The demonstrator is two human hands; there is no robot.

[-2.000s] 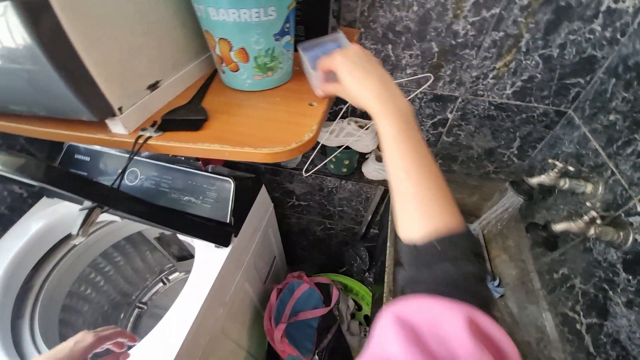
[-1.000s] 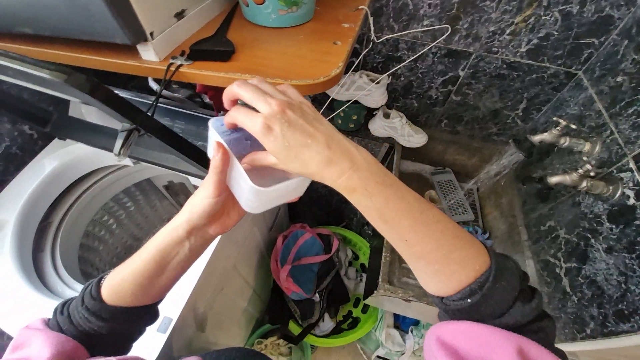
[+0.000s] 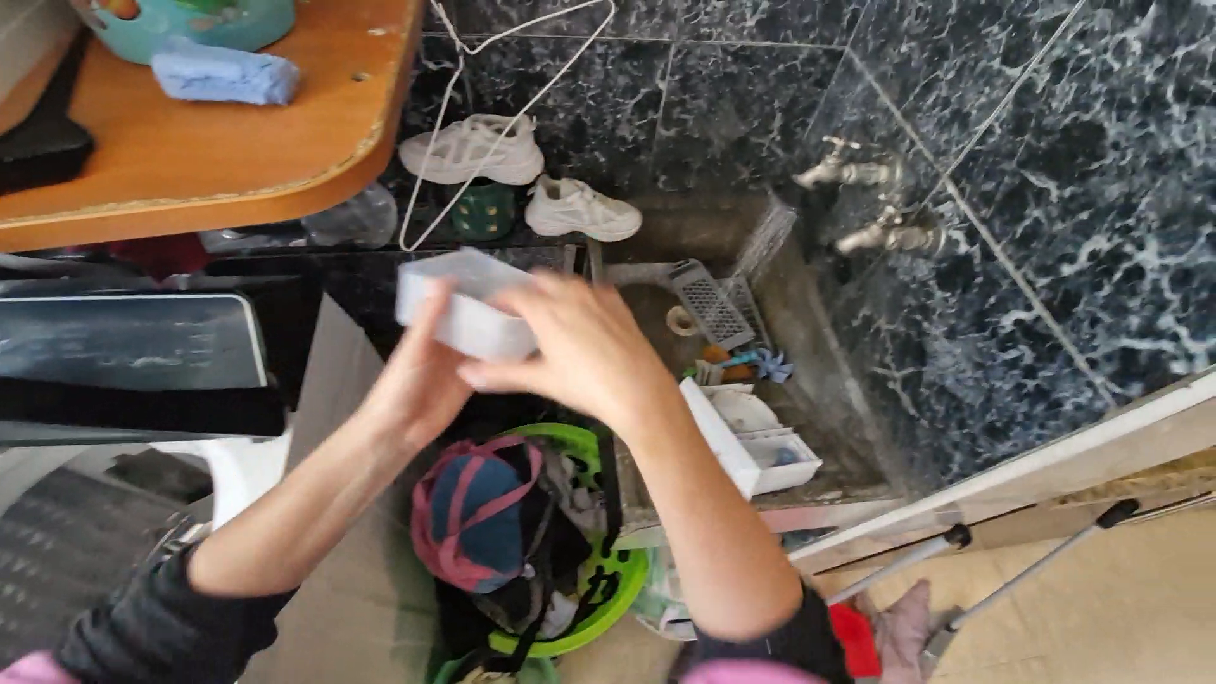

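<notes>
Both my hands hold a translucent white plastic container (image 3: pixel 470 304) in front of the sink's left side, over the dark gap beside the washing machine. My left hand (image 3: pixel 423 370) grips it from the left and below, the thumb against its side. My right hand (image 3: pixel 579 342) has its fingers on the right side; motion blurs them. A folded light-blue cloth (image 3: pixel 226 74) lies on the wooden shelf (image 3: pixel 332 114) beside a teal printed bucket (image 3: pixel 199 24). Under my hands stands a green laundry basket (image 3: pixel 622 589) with dark clothes and a blue and pink item.
A white wire hanger (image 3: pixel 446 123) hangs near the shelf's corner. White sneakers (image 3: pixel 584 211) stand behind the concrete sink (image 3: pixel 855 399), which holds a white divided tray (image 3: pixel 750 437) and a grey plastic basket (image 3: pixel 711 304). Two metal taps (image 3: pixel 893 237) jut from the wall. The washing machine (image 3: pixel 123 342) is at left.
The blue cloth, inside the container a second ago, now lies on the shelf. The container remains in my hands. The view has shifted to the right.
</notes>
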